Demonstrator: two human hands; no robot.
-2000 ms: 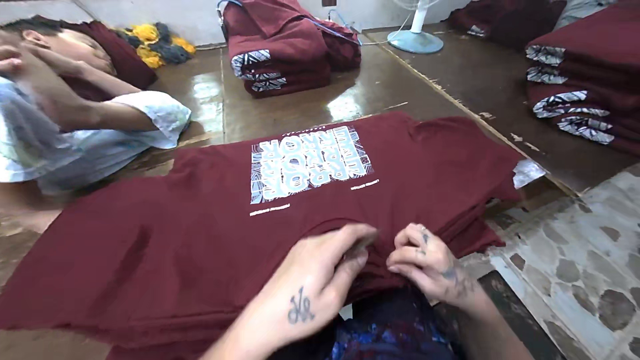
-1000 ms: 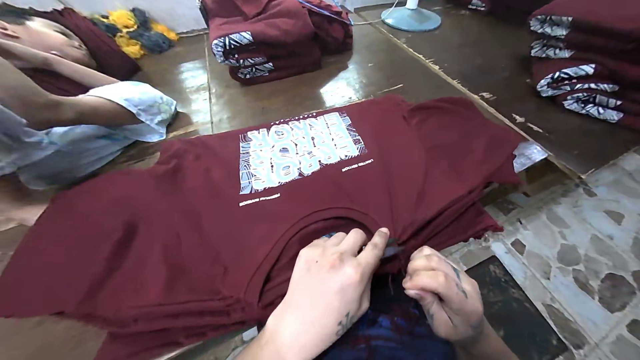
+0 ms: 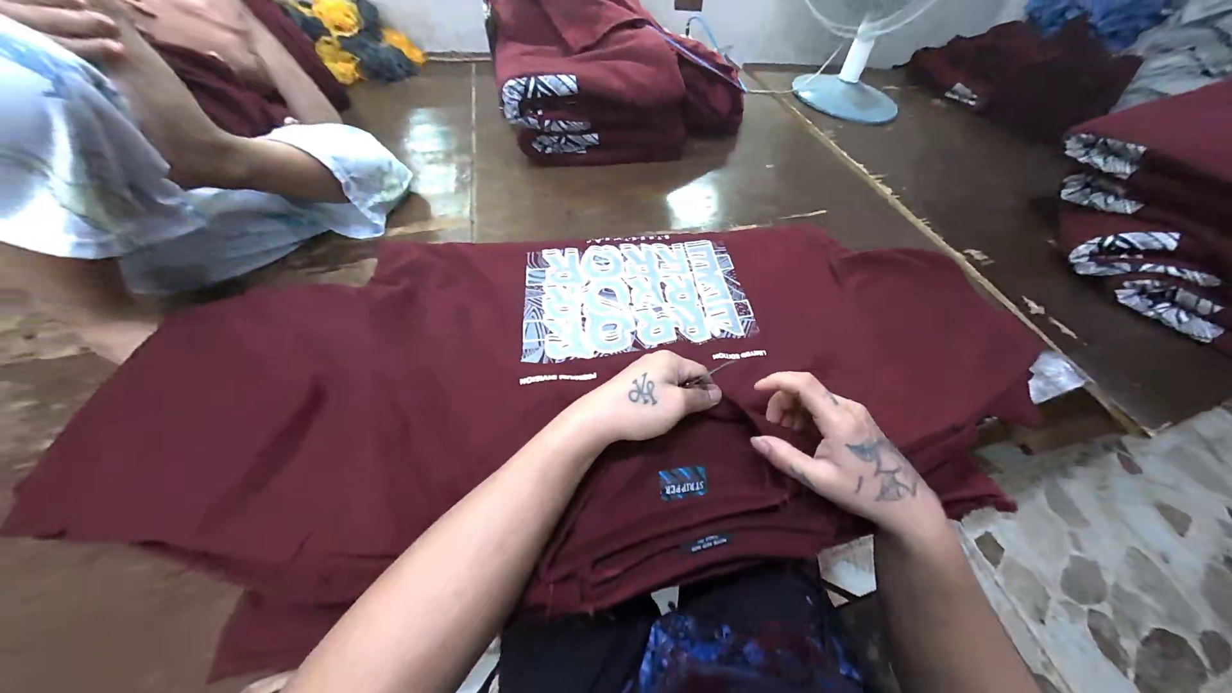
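Note:
A maroon T-shirt (image 3: 452, 423) with a pale block print (image 3: 635, 303) lies flat on top of more maroon shirts, its neckline toward me. My left hand (image 3: 659, 395) pinches the front edge of the neckline, pulling it up over the print; a thin thread or small tool, too fine to tell, sticks out at its fingertips. Just to the right, my right hand (image 3: 833, 448) is held over the collar with thumb and fingers apart and nothing visible between them. Inside the neckline a small blue label (image 3: 682, 482) shows on the shirt's back.
Folded maroon shirts stand in a stack (image 3: 597, 96) at the back and another (image 3: 1155, 212) at the right. A pedestal fan (image 3: 847, 96) stands behind. A person's arm and pale clothing (image 3: 289, 212) are at the left. Yellow and gray yarn-like material (image 3: 351, 38) lies beyond. Stone-patterned floor (image 3: 1097, 539) is at the lower right.
My left hand has lifted the front of the neckline back toward the print, uncovering the inner label. My right hand's fingers have opened. The person at the left has shifted in view.

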